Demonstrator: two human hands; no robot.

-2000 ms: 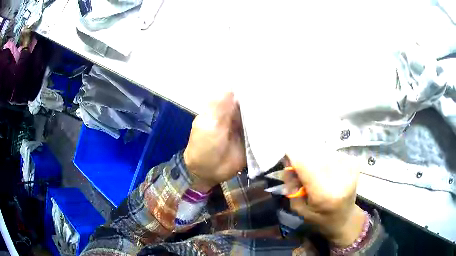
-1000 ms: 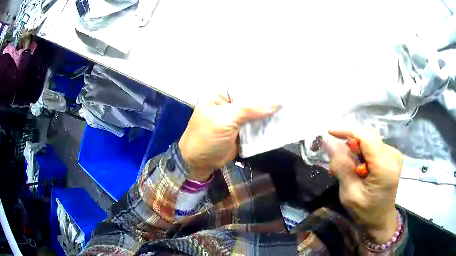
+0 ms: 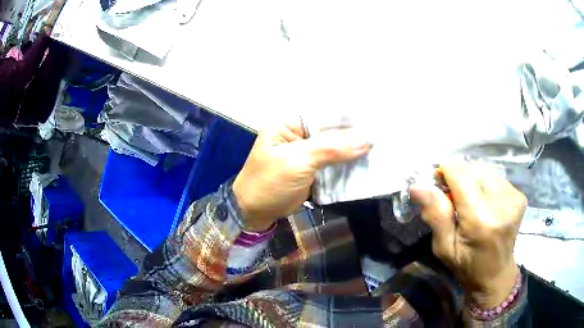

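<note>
The pale shirt (image 3: 525, 150) lies bunched on the right of the white table, much of it washed out by glare. My left hand (image 3: 282, 170) holds a short double-layer piece of it, which looks like a cuff (image 3: 346, 182), thumb on top, at the table's near edge. My right hand (image 3: 470, 221) pinches the cloth at the other end of this piece. An orange bit of the thread snips (image 3: 446, 186) shows between its fingers; the blades are hidden. A button placket (image 3: 544, 221) lies right of my right hand.
Another pale garment (image 3: 137, 32) lies on the table at the upper left. Blue bins (image 3: 144, 195) with grey and pale cloth (image 3: 150, 118) stand on the floor left of the table (image 3: 211, 90). Part of a person in dark red (image 3: 25, 83) is at the far left.
Since two seconds ago my right hand has moved right, and the snips' blades no longer show. My left thumb now lies over the cloth edge. Since one second ago the hands have barely moved.
</note>
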